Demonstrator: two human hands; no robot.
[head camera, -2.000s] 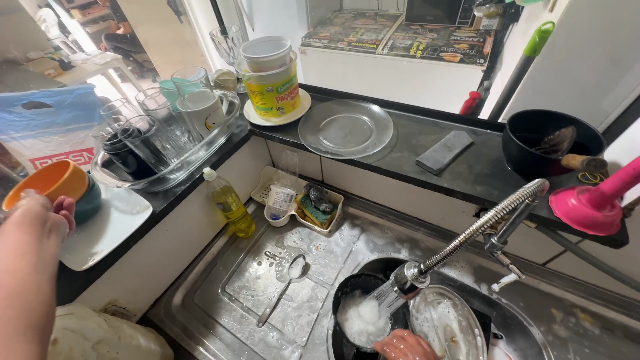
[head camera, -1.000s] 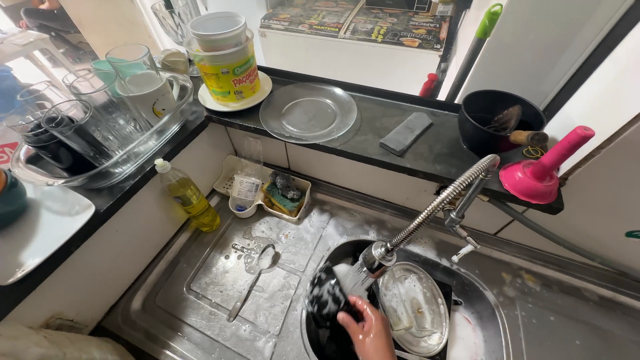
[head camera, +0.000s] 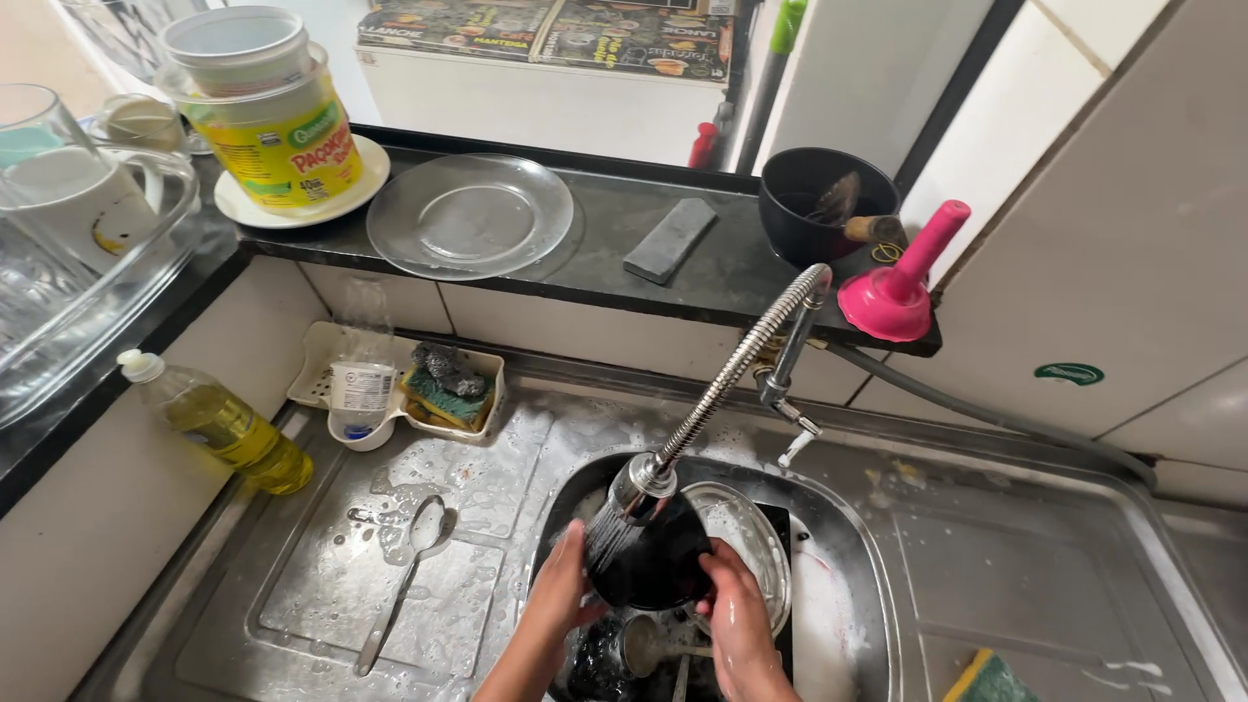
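Both of my hands hold a black bowl (head camera: 651, 561) over the sink basin (head camera: 882, 624), under water spraying from the faucet head (head camera: 647, 480). My left hand (head camera: 564, 585) grips its left side, and my right hand (head camera: 733, 604) its right side. Behind my right hand a soapy, light-coloured round dish (head camera: 751, 546) leans in the basin. Below the bowl lie a small metal ladle or strainer (head camera: 642, 645) and other dark wet items, partly hidden. A metal spoon (head camera: 400, 590) rests on the steel drainboard to the left.
A dish soap bottle (head camera: 229, 429) leans at the left wall beside a sponge caddy (head camera: 317, 366). The ledge bears a glass plate (head camera: 471, 214), a sharpening stone (head camera: 671, 240), a black pot (head camera: 824, 210) and a pink plunger (head camera: 902, 292). A sponge (head camera: 990, 681) lies at lower right.
My left hand, at the orange bowl by the far left two seconds ago, is now at the sink on the black bowl. The black bowl is now held in both hands under the spray. The view has shifted right.
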